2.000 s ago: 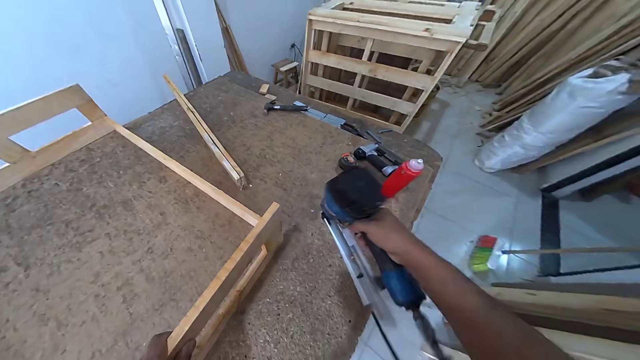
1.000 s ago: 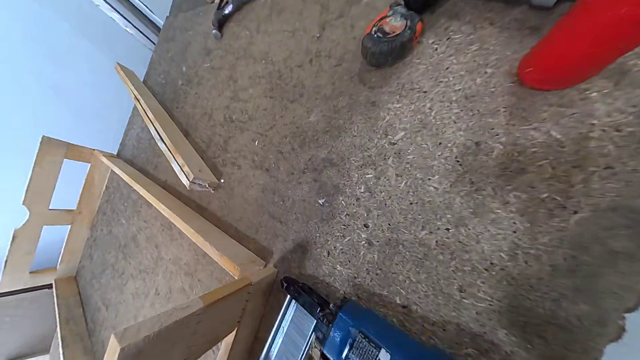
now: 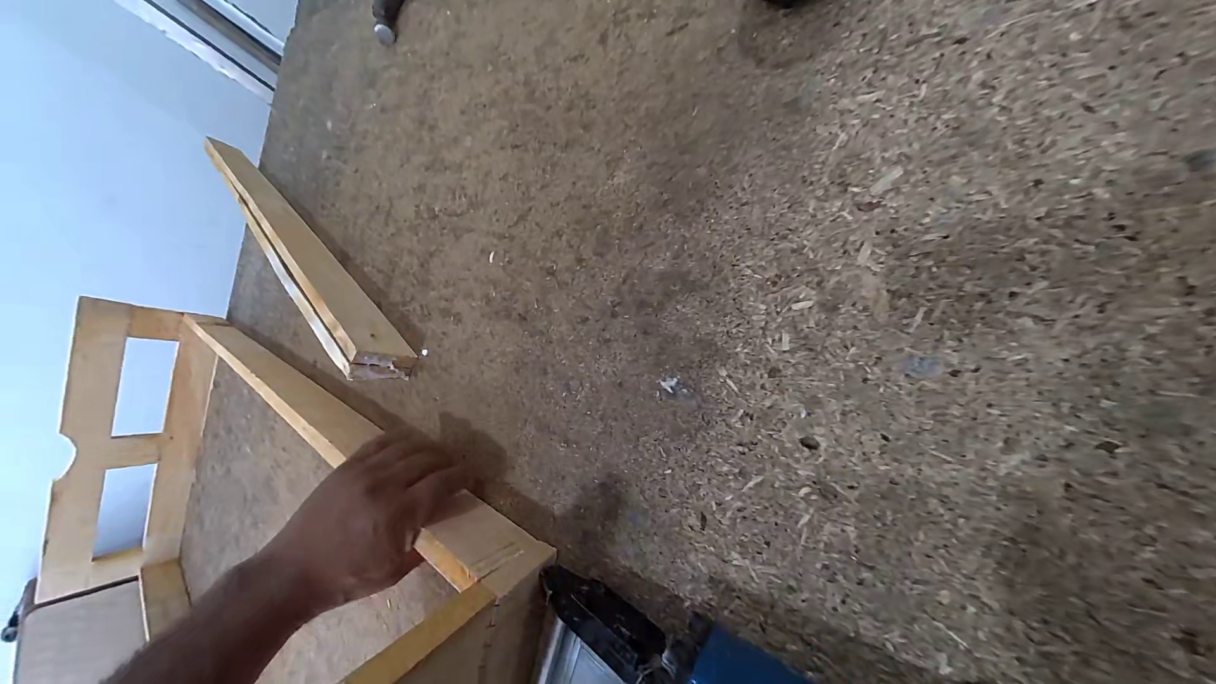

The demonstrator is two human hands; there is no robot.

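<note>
My left hand (image 3: 375, 518) is wrapped over the long rail of a wooden frame (image 3: 275, 385), close to the corner where the rail meets an end piece. At that corner, the black nose of a blue nail gun (image 3: 608, 617) touches or nearly touches the outer face of the wood. The rest of the nail gun runs out of the bottom edge, and my right hand is out of view. At the far left stands the frame's other end, a panel with rectangular openings (image 3: 85, 456).
Paired wooden strips (image 3: 304, 261) lie on the chipboard worktop (image 3: 760, 332) beyond the frame. Part of a hammer head (image 3: 385, 28) shows at the top edge. A pale wall (image 3: 114, 142) borders the worktop on the left.
My left hand has come into view onto the rail. The nail gun, held by my right hand over the worktop two seconds ago, is now at the frame's corner. The view has tilted and moved closer.
</note>
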